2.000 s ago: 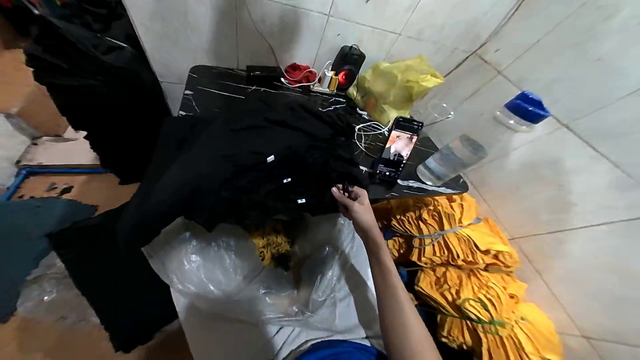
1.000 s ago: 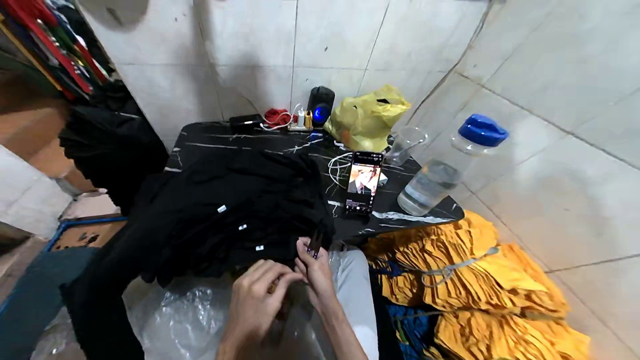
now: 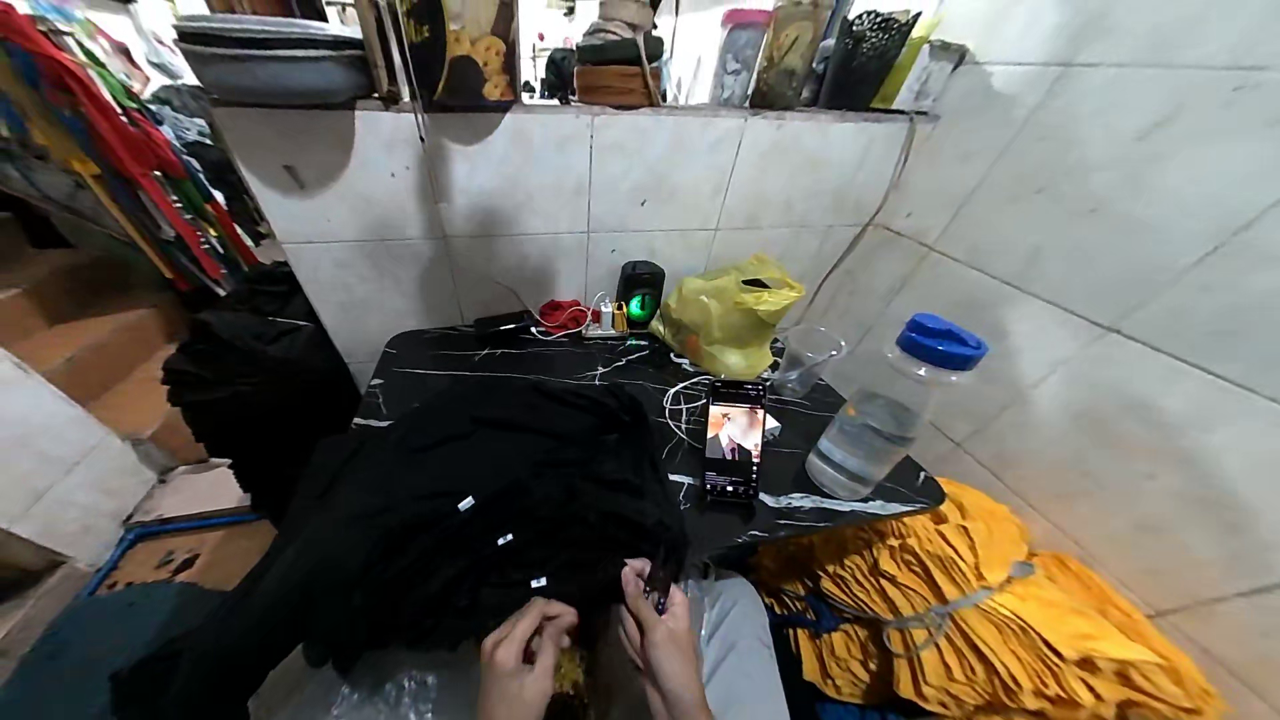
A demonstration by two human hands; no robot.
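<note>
Black cloth garments point(image 3: 480, 470) with small white labels point(image 3: 504, 539) lie heaped over the near left part of the black marble-patterned table point(image 3: 500, 365). At the heap's near edge, my left hand point(image 3: 525, 655) has its fingers curled together; whether it pinches anything is hidden. My right hand point(image 3: 655, 635), just to its right, is closed around a small dark tool point(image 3: 657, 590), whose kind cannot be told. Yellowish material point(image 3: 571, 672) shows low between the hands. Clear plastic point(image 3: 385, 695) lies below the heap at the left.
A lit phone point(image 3: 734, 440), a water bottle point(image 3: 880, 415), a clear cup point(image 3: 806, 360), a yellow plastic bag point(image 3: 730, 315) and a small speaker point(image 3: 640, 292) stand on the table. Tied orange cloth bundles point(image 3: 960, 610) are at the right. Black bags point(image 3: 265, 390) stand at the left.
Two seconds ago only my right hand showed, at the heap's edge; my left hand has since come in beside it. The view has tilted up, showing the wall shelf. The speaker's light went from red to blue to green.
</note>
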